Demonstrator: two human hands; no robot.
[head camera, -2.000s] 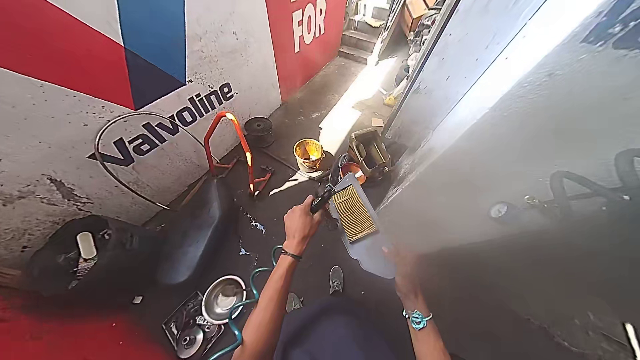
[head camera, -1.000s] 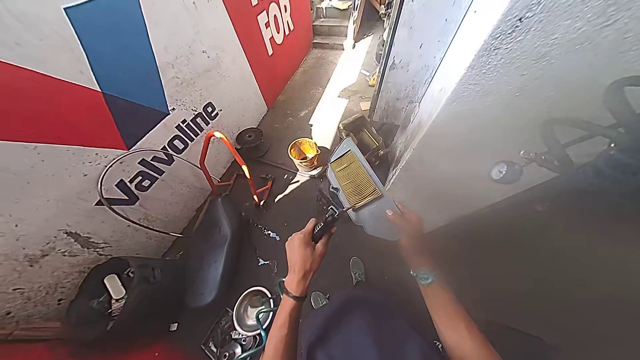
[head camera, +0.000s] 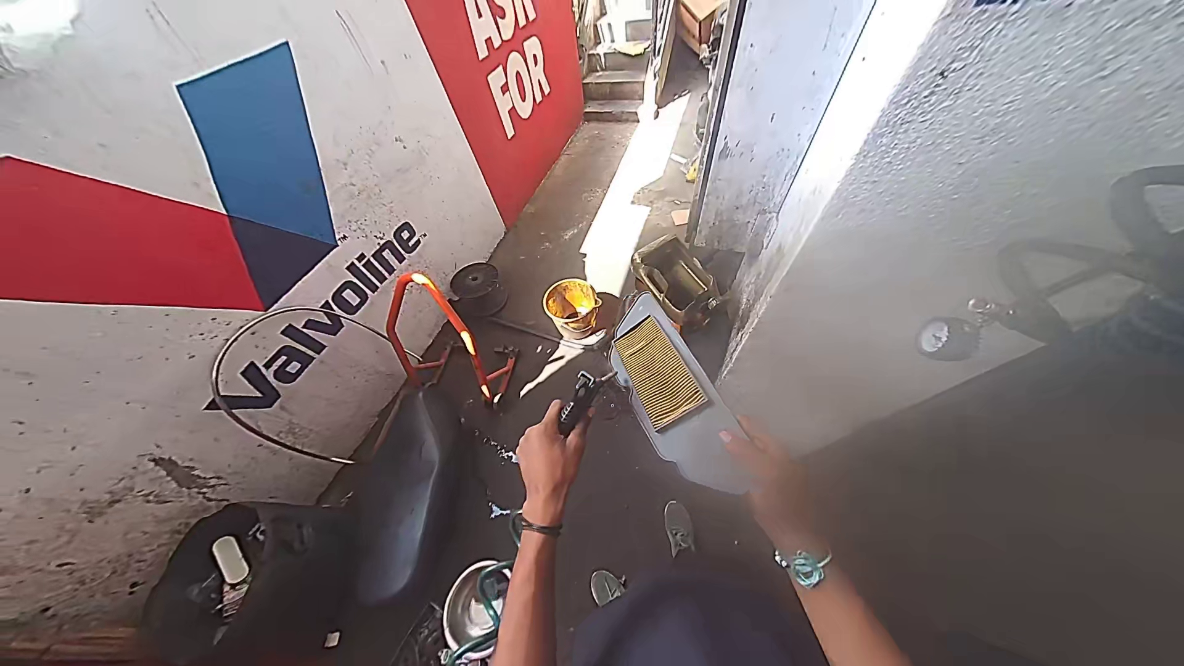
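My left hand (head camera: 552, 453) is closed around the handle of a black air blow gun (head camera: 580, 400), whose thin nozzle points at the near edge of an air filter. That filter is a pleated yellow element (head camera: 660, 375) set in a grey plate (head camera: 710, 453). My right hand (head camera: 772, 476), somewhat blurred, grips the plate's lower right end, fingers over its edge. A green air hose (head camera: 487, 592) runs beside my left forearm; where it meets the blow gun is hidden.
On the floor stand a yellow bucket (head camera: 572, 307), a dirty open container (head camera: 678, 279), an orange metal stand (head camera: 442, 319), a black spool (head camera: 478, 289) and a metal bowl (head camera: 472, 606). A motorcycle seat (head camera: 407, 495) leans near the left wall. A pressure gauge (head camera: 948, 339) is at the right.
Two seconds ago the blow gun was against the filter's left edge with the plate more upright; the plate now tilts further, its top leaning left. Both hands keep their hold.
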